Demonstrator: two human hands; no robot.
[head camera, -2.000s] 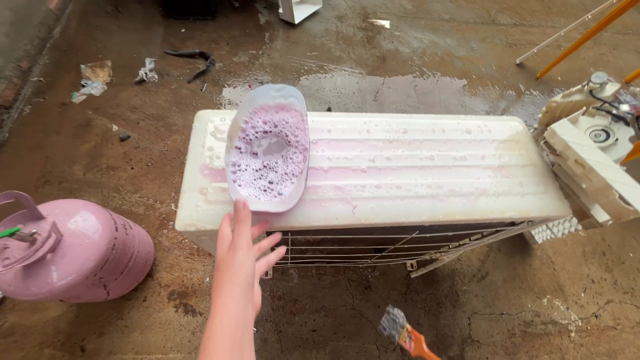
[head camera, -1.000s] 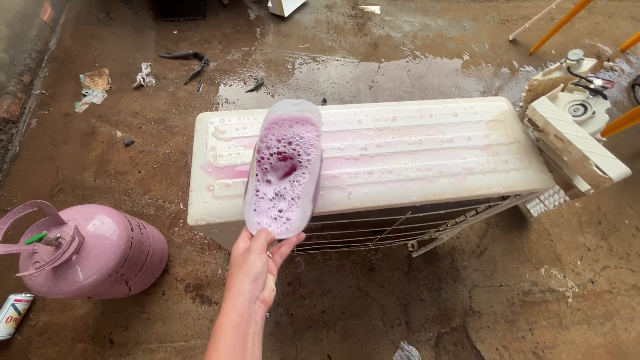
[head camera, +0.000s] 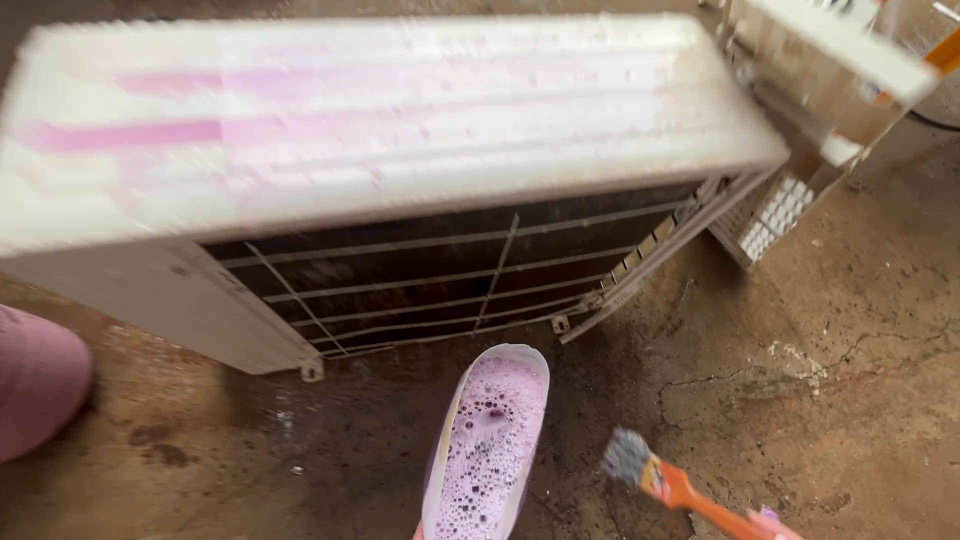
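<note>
At the bottom edge only a fingertip of my left hand (head camera: 418, 531) shows, against the side of a white plastic container (head camera: 491, 450) of foamy pink-purple liquid. My right hand (head camera: 776, 527), mostly cut off at the lower right, grips a paintbrush with an orange handle (head camera: 701, 504) and grey, wet-looking bristles (head camera: 627, 456). Both hands are in front of a white air-conditioner outdoor unit (head camera: 450, 112), whose ribbed panel faces up with pink liquid streaked over it. Its wire grille (head camera: 450, 277) faces my side. The container and the brush are apart.
A pink gas cylinder (head camera: 37, 382) stands on the wet, stained concrete floor (head camera: 750, 435) at the left. Another appliance part with a white casing (head camera: 832, 67) lies at the right beside the unit, near an orange pole (head camera: 946, 56) and a black cable (head camera: 934, 121).
My left hand has brought the foamy container from above the unit to in front of its grille. The brush is fully back in view at the right. The view has moved closer to the unit.
</note>
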